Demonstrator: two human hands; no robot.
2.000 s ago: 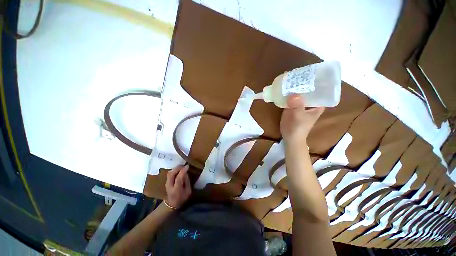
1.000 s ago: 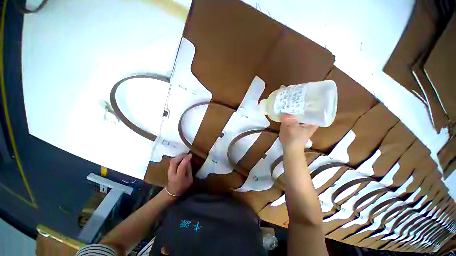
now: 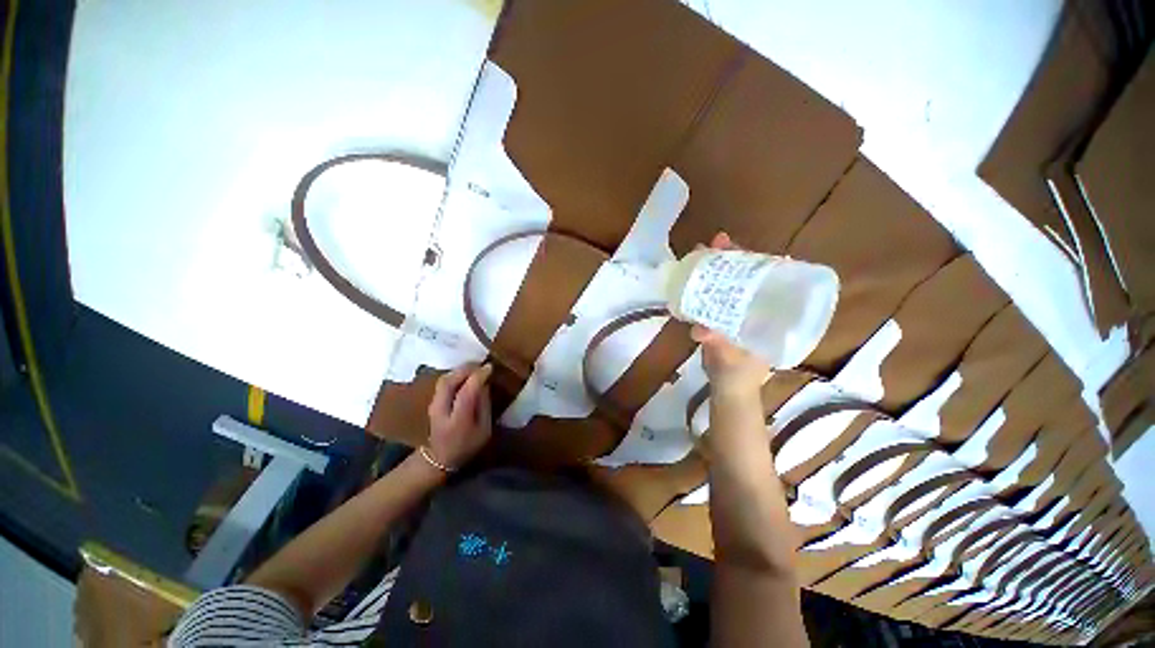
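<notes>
My right hand (image 3: 732, 355) grips a translucent squeeze bottle (image 3: 788, 310) with a printed label, tilted with its neck to the left over a white reinforcement piece (image 3: 661, 209); its nozzle tip is hard to make out. Brown bag panels (image 3: 608, 89) overlap in a long row running down to the right, each with a white piece and a curved dark-brown handle (image 3: 304, 215). My left hand (image 3: 461, 411) is at the near edge of the second panel, fingertips together by a handle's lower end; whether it pinches the panel or handle is unclear.
The white table (image 3: 190, 165) extends left and behind the row. More brown panels (image 3: 1102, 165) lie at the far right. A grey metal table leg (image 3: 248, 519) stands over the dark floor at lower left. A small clear crumpled item (image 3: 674, 592) shows beside my dark apron.
The bottle has moved down from near the upper tip of the white piece towards me. My left hand stays by the same handle end. The view has shifted slightly.
</notes>
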